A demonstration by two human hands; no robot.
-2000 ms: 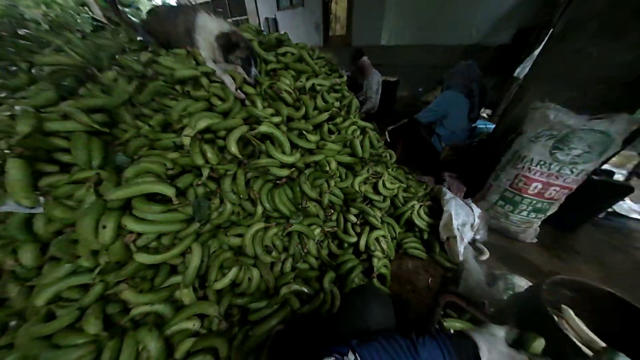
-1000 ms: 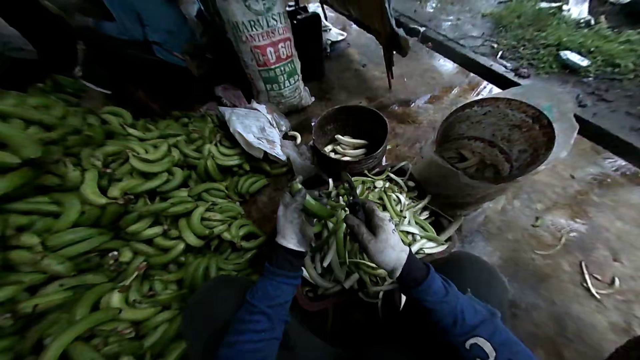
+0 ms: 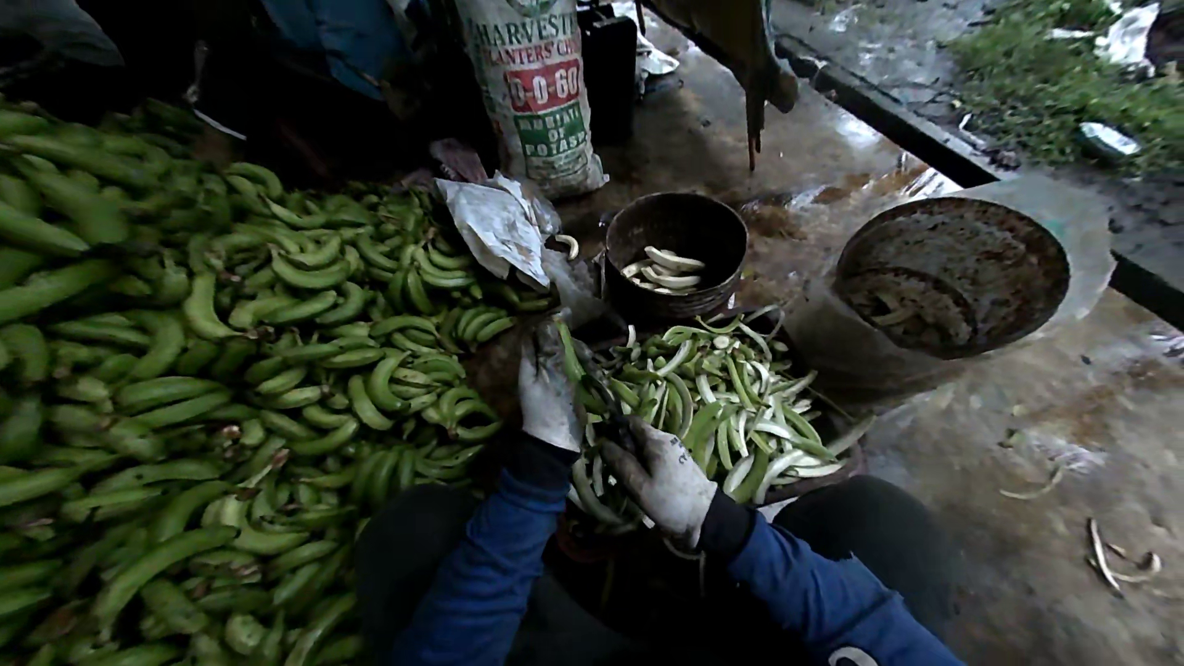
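My left hand, in a pale work glove, holds a green banana upright over the near left side of a heap of green and white peels. Close on its right, my right hand, gloved too, grips a dark tool, seemingly a knife, against the banana. Its blade is hard to make out. Beyond the peels stands a dark round bucket with several peeled bananas inside. A large pile of green bananas fills the left side.
At the right is a wide stained drum wrapped in plastic sheet, with some residue inside. A printed woven sack stands behind the bucket, near a crumpled white bag. Loose peel strips lie on the wet concrete floor.
The view has swung from the banana pile down to the hands and peel heap. Since one second ago, the hands have come closer together at the banana.
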